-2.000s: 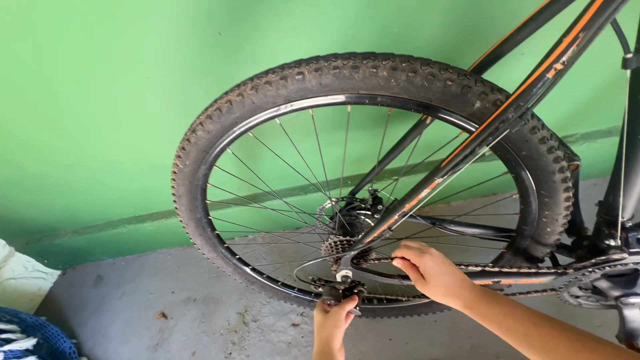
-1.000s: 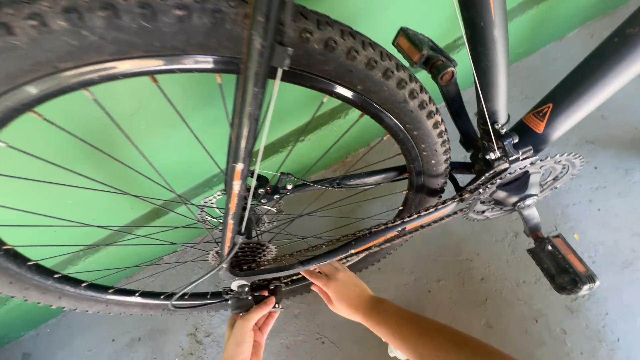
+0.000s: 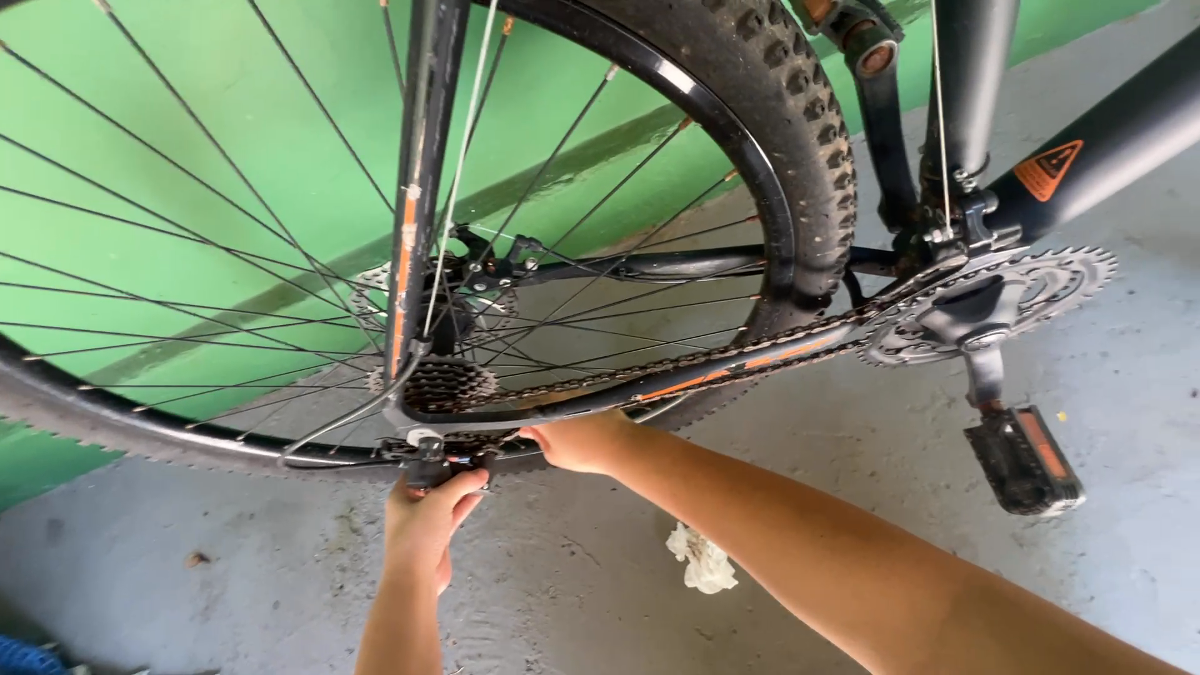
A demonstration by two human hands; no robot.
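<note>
My left hand (image 3: pixel 431 520) grips the rear derailleur (image 3: pixel 436 464) of a bicycle from below, thumb on its body. Just right of it, my right hand (image 3: pixel 581 441) reaches in under the chainstay (image 3: pixel 712 375); its fingertips are partly hidden behind the frame, near the lower chain, and what they hold cannot be seen. Above both hands is the rear cassette (image 3: pixel 445 380). The chain (image 3: pixel 797 333) runs from there to the chainring (image 3: pixel 1069 281) on the right.
The spoked rear wheel with its knobby tyre (image 3: pixel 797 150) stands against a green wall (image 3: pixel 225 94). A crank pedal (image 3: pixel 1027 459) juts out at the right. Crumpled white paper (image 3: pixel 703 560) lies on the grey floor (image 3: pixel 281 581), and something blue (image 3: pixel 28 658) is at the lower left corner.
The view has moved nearer and to the right along the bicycle. My right hand has gone from above the chainstay to below it; my left hand stays at the derailleur.
</note>
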